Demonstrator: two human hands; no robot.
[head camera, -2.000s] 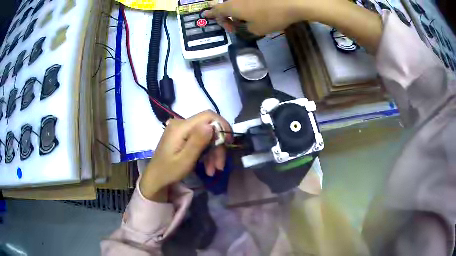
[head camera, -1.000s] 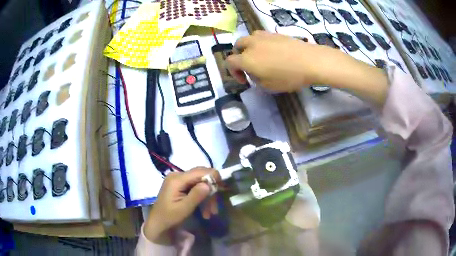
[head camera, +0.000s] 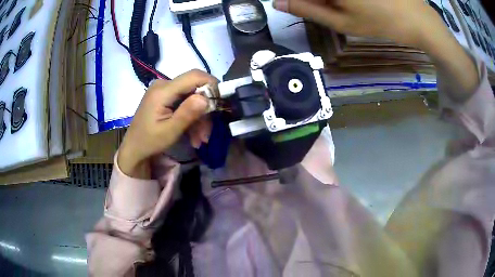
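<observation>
A black round fan (head camera: 293, 90) with a pale centre sits in the white openwork fixture (head camera: 320, 112) on a black body, with a green strip at its front. My left hand (head camera: 172, 108) is left of the fixture, its thumb and finger closed on a small white connector (head camera: 207, 96). Thin wires run from the connector toward the fixture. My right hand (head camera: 331, 15) is at the top edge, above and right of the fixture, partly cut off; I see nothing held in it.
A fixture arm with a silvery disc (head camera: 247, 17) stands behind the fan. The meter (head camera: 196, 6) is cut off at the top. A coiled cable (head camera: 142, 43) lies left of it. Foam trays (head camera: 33, 130) on cardboard stand at left; stacked cardboard (head camera: 369, 57) is at right.
The view has tipped down, so the fixture appears higher and most of the meter has left the picture. My right hand has moved away from the dark display box. My left hand still grips the connector.
</observation>
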